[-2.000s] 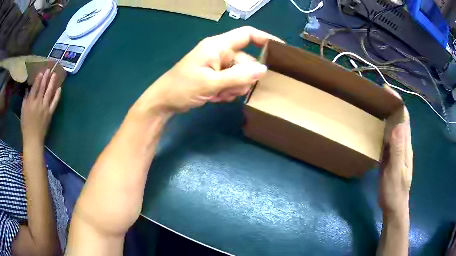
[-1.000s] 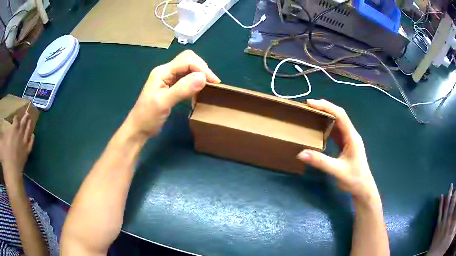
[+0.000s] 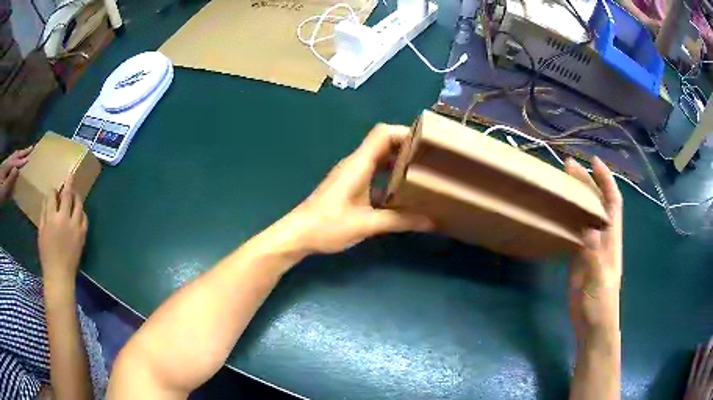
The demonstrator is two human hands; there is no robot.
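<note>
A brown cardboard box is held tilted above the green bench top, right of the middle. Its lid panel is folded over toward the front, with a dark gap between it and the front wall. My left hand grips the box's left end, fingers behind and thumb under the front. My right hand holds the right end, with fingertips at the lid's corner. The inside of the box is mostly hidden.
A white digital scale stands at the left. A neighbour's hands hold another brown box. A cardboard sheet, power strip, white cable and grey case with blue tray lie beyond.
The lid has come down over the opening, leaving a narrow gap. The box is now tilted more and farther right in view. My left hand has moved from the top edge to around the left end.
</note>
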